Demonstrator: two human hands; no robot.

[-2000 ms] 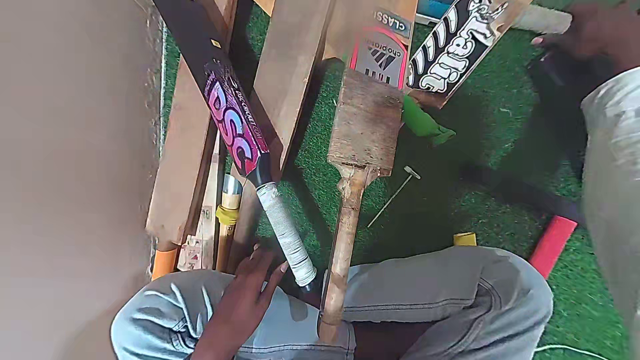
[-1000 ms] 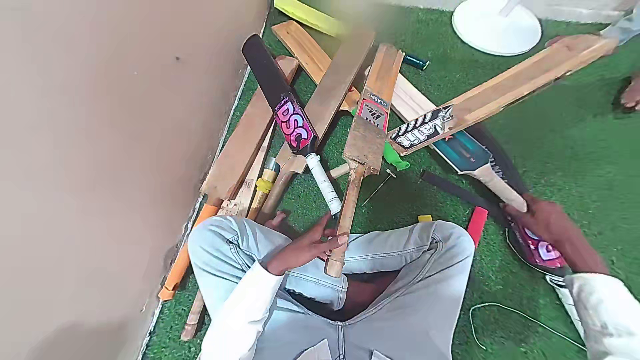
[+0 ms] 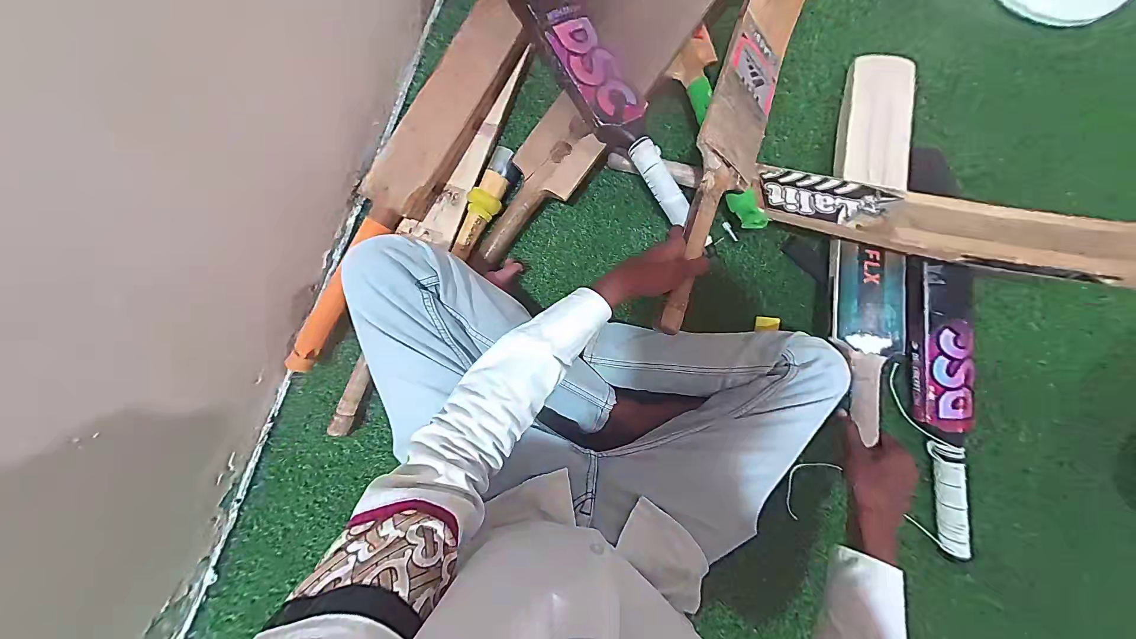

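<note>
My left hand (image 3: 652, 269) is closed around the bare wooden handle of a cricket bat (image 3: 737, 115) with a red-edged sticker, which slants up and away. Beside that hand lies a black and pink DSC bat (image 3: 599, 75) with a white-wrapped handle. My right hand (image 3: 879, 484) grips the short handle end of a pale cricket bat (image 3: 874, 293) with a teal lower face. Across this bat lies a Lalit bat (image 3: 994, 231). To its right is another black and pink DSC bat (image 3: 948, 355), with a white-wrapped handle.
Several bare wooden bats (image 3: 453, 115) lie at the upper left, one with an orange grip (image 3: 328, 306). A beige wall (image 3: 177, 222) borders the green turf (image 3: 1056, 399) on the left. A yellow piece (image 3: 767, 324), green cloth (image 3: 747, 209) and white cord (image 3: 792, 493) lie near my legs.
My right hand has moved from the Lalit bat's side to the pale bat's handle beside my knee. My left hand, earlier on my leg, now holds the bare handle.
</note>
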